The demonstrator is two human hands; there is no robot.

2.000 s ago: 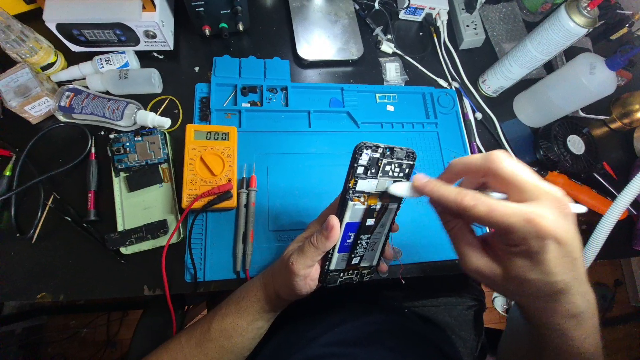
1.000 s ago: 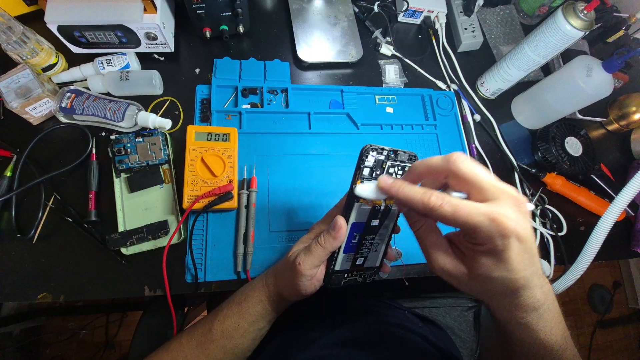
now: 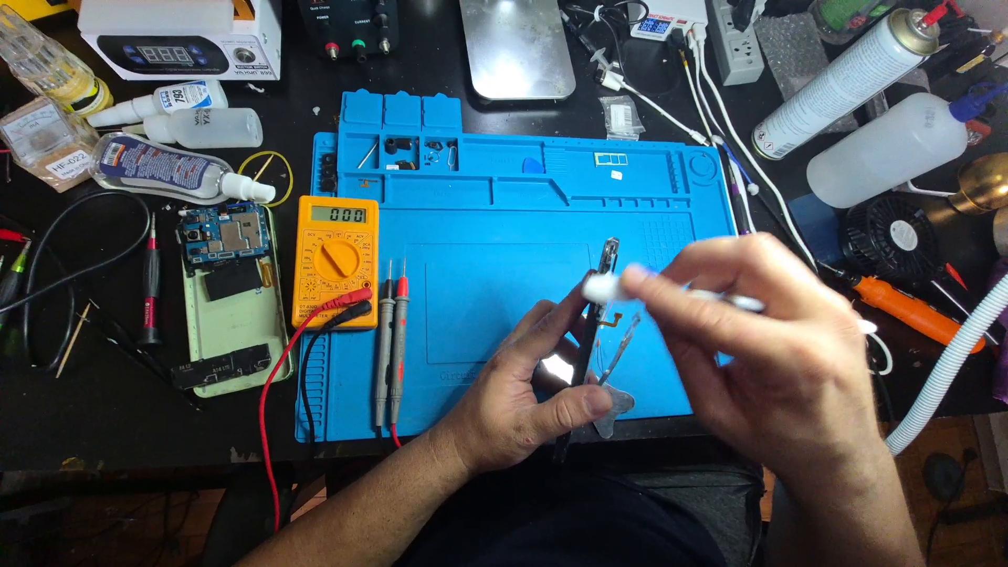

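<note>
My left hand holds an opened smartphone, turned nearly edge-on to the camera, over the front right part of the blue silicone repair mat. Between the thumb and fingers of my right hand is a white tool with a blurred, thick white end, perhaps a brush. That white end is at the upper part of the phone; whether it touches cannot be told. A small brown flex cable and a thin metal tool or part show just right of the phone. The phone's inner side is mostly hidden.
An orange multimeter with two probes lies on the mat's left. Beyond it are a green phone back cover with a circuit board, and a spray bottle. At right are a small black fan and an aerosol can.
The phone has turned from showing its inner side with the battery to nearly edge-on. My right hand still holds the white tool near its upper part.
</note>
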